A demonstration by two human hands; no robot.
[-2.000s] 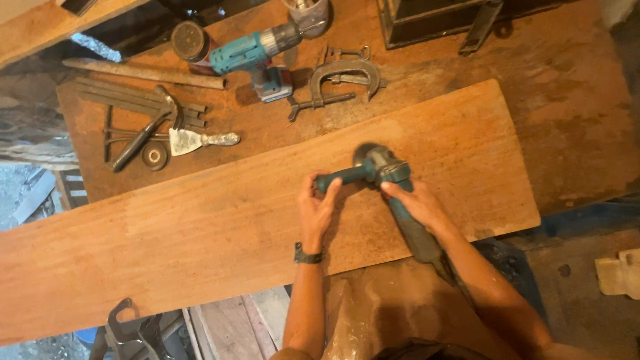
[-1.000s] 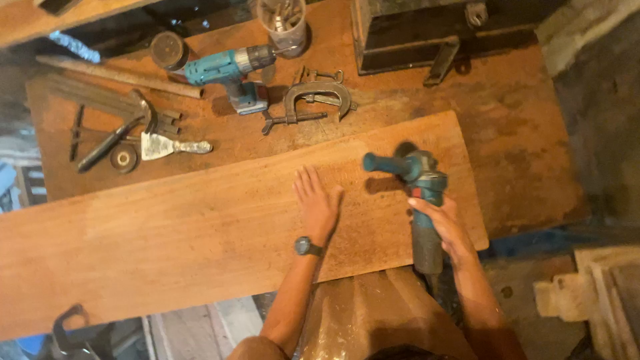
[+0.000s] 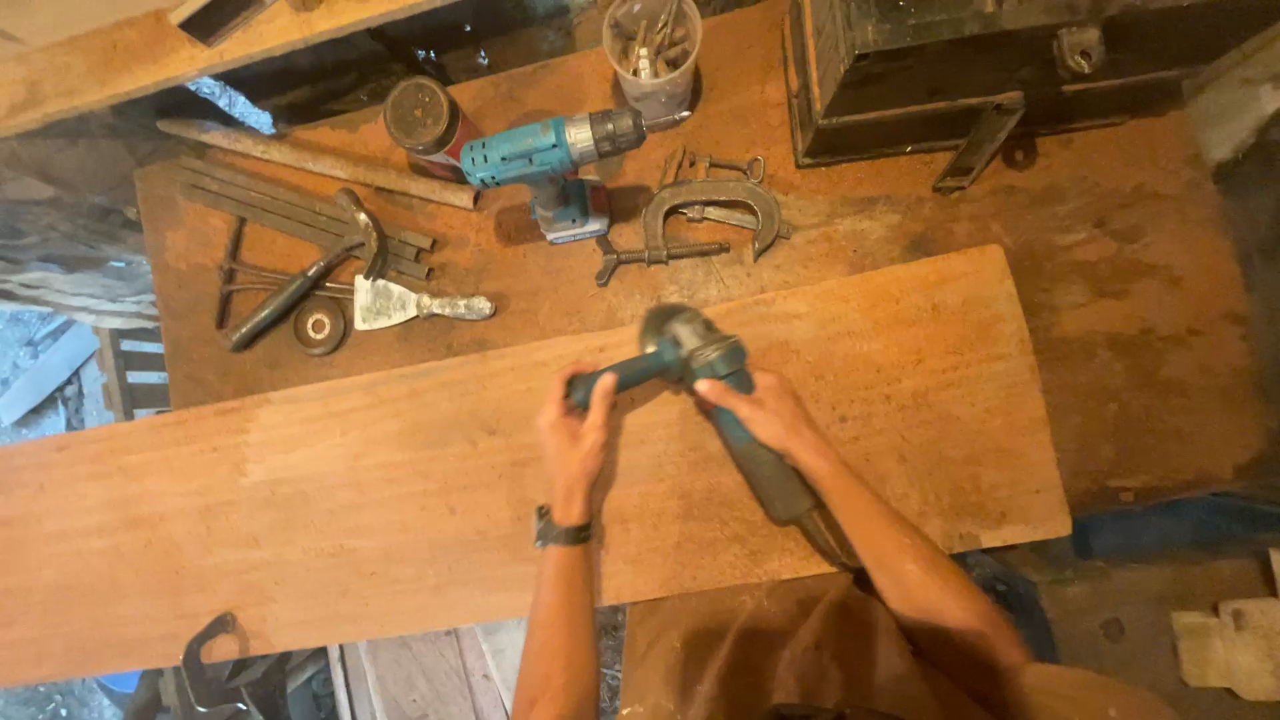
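Note:
An angle grinder (image 3: pixel 745 440) with a teal and black body is held in both hands over the wide wooden board (image 3: pixel 420 500). My left hand (image 3: pixel 580 430) is wrapped around its side handle, and a dark watch sits on that wrist. My right hand (image 3: pixel 765 410) grips the body just behind the gear head. The grinder's round disc points away from me, near the board's far edge; whether it touches the wood I cannot tell. A cord trails from the rear of the grinder beneath my right forearm.
Behind the board lie a cordless drill (image 3: pixel 530 155), a C-clamp (image 3: pixel 710 210), a putty knife (image 3: pixel 410 303), a hammer (image 3: pixel 300 290), a spare disc (image 3: pixel 320 325) and metal bars. A cup of bits (image 3: pixel 655 65) and a dark chest (image 3: pixel 960 70) stand farther back. Another clamp (image 3: pixel 205 660) grips the near edge.
One second ago my left hand lay flat on the board and only my right held the grinder; now my left hand is on the side handle again, as two seconds ago.

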